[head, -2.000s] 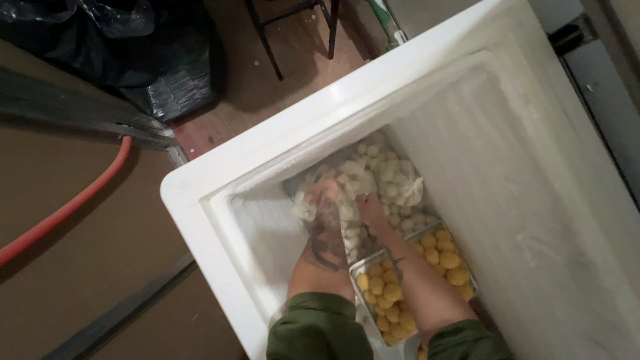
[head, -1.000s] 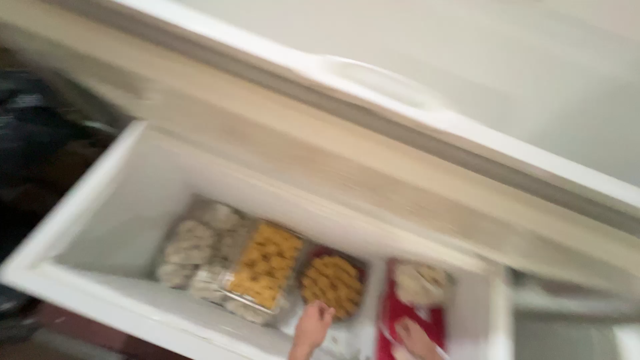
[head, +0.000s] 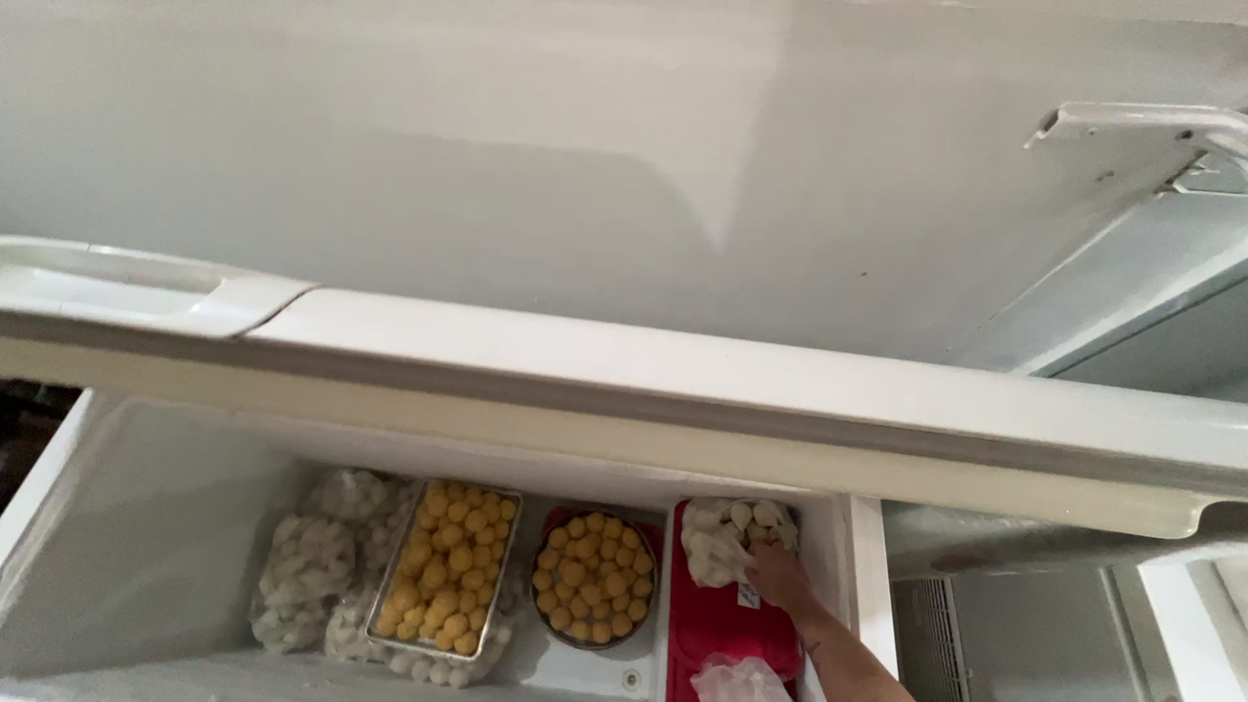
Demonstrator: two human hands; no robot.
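Observation:
My right hand (head: 777,577) reaches into a white chest freezer from the lower right. Its fingers grip the edge of a clear plastic bag of pale round balls (head: 720,546), which rests on a red plastic container (head: 731,624). Left of it, yellow balls fill a round dish (head: 595,579). Farther left, a rectangular metal tray (head: 517,546) of yellow balls sits on bags of pale balls (head: 310,561). A crumpled plastic bag (head: 743,681) lies at the near end of the red container. My left hand is out of view.
The raised freezer lid (head: 585,341) spans the upper view, with a hinge arm (head: 1150,122) at the right. The freezer's right wall (head: 871,585) stands beside my forearm. A wire grille (head: 941,634) shows beyond it.
My right hand now grips the bag on the red container; one second ago it was lower, over that container. My left hand has left the view. The view has shifted greatly since two seconds ago.

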